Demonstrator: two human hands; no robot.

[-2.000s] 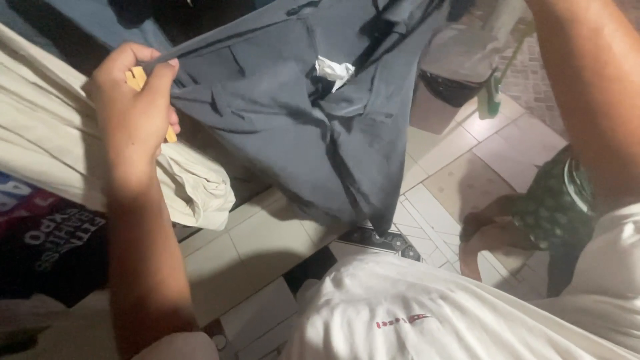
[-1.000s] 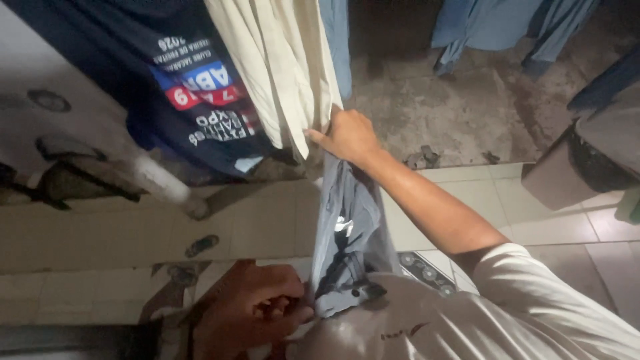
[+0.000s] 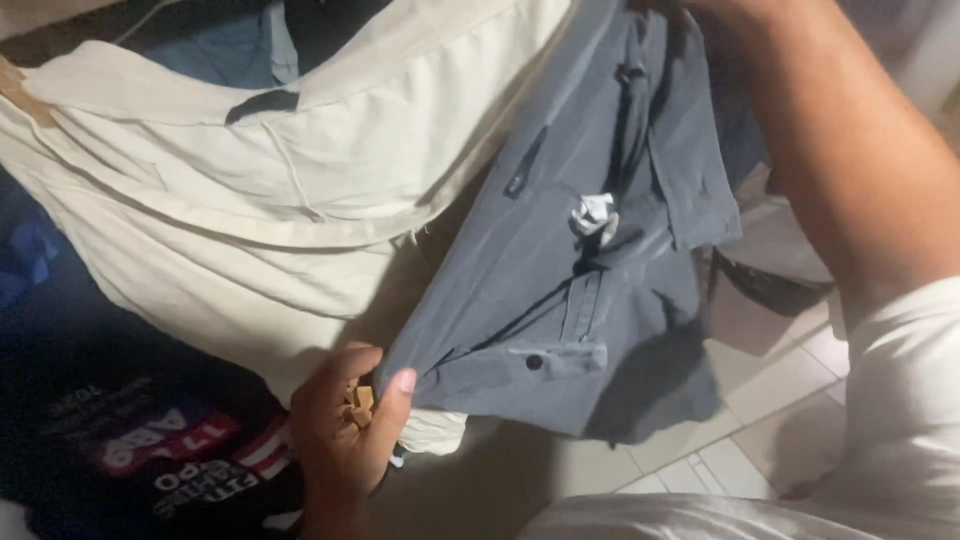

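A dark grey garment (image 3: 525, 300) with a button, a zip and a white tag hangs between my two hands. My left hand (image 3: 349, 427), low and left of centre, pinches its lower left corner between thumb and fingers, and small wooden clothespins (image 3: 361, 405) lie in the curled fingers. My right hand (image 3: 709, 6) is at the top edge, mostly cut off by the frame; it is raised at the garment's upper end, its fingers hidden. Left of the grey cloth hangs a cream garment (image 3: 315, 172) with a dark label, a wooden clothespin (image 3: 26, 94) at its upper left.
A dark printed shirt (image 3: 172, 420) hangs at the lower left. Behind the cream garment hangs a blue cloth (image 3: 214, 49). A container with a dark liner (image 3: 772, 289) stands on the tiled floor (image 3: 675, 450) at the right.
The grey garment, bunched low against my body a second ago, is now spread out and raised beside the cream garment. The view has swung considerably.
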